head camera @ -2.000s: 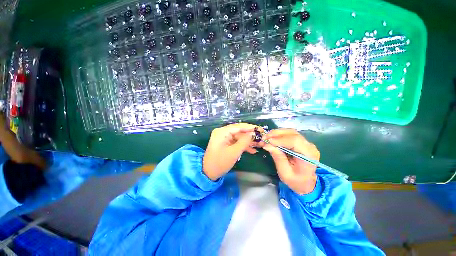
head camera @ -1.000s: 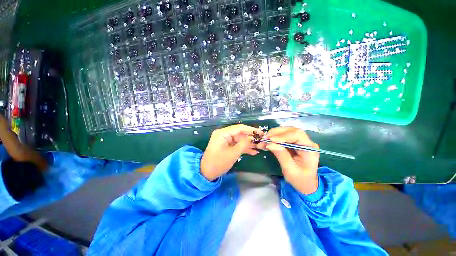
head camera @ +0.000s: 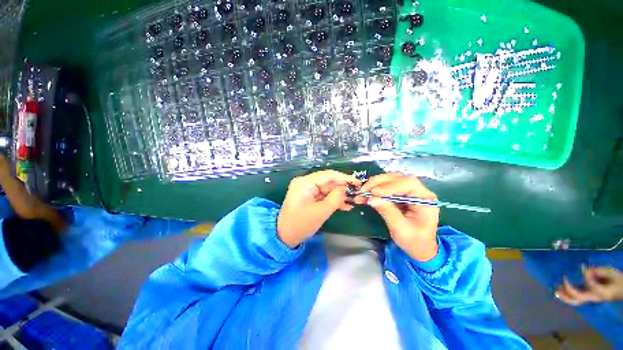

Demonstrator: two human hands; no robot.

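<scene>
My left hand (head camera: pixel 311 205) holds a small dark component (head camera: pixel 353 190) between its fingertips, just beyond the bench's near edge. My right hand (head camera: pixel 404 210) holds thin silver tweezers (head camera: pixel 437 203), whose tip end meets the component; the other end points right. The fingers partly hide the component and the tweezer tips. A large clear blister tray (head camera: pixel 236 102) with dark round parts in rows of pockets lies beyond my hands. Its right end overlaps a green plastic bin (head camera: pixel 572 116), which holds white strips (head camera: pixel 486 81) and scattered white bits.
At the left stand a dark box (head camera: pixel 65 130) with a cable beside it and a red bottle (head camera: pixel 27 128). Another person's arm (head camera: pixel 24 202) shows at the left edge, and a person's hand (head camera: pixel 593 284) at the lower right. A small item (head camera: pixel 561 244) lies at the bench's near edge.
The tweezers have swung from a downward slant to nearly level. A white strip in the bin looks brighter and differently placed. Another person's hand has appeared at the lower right.
</scene>
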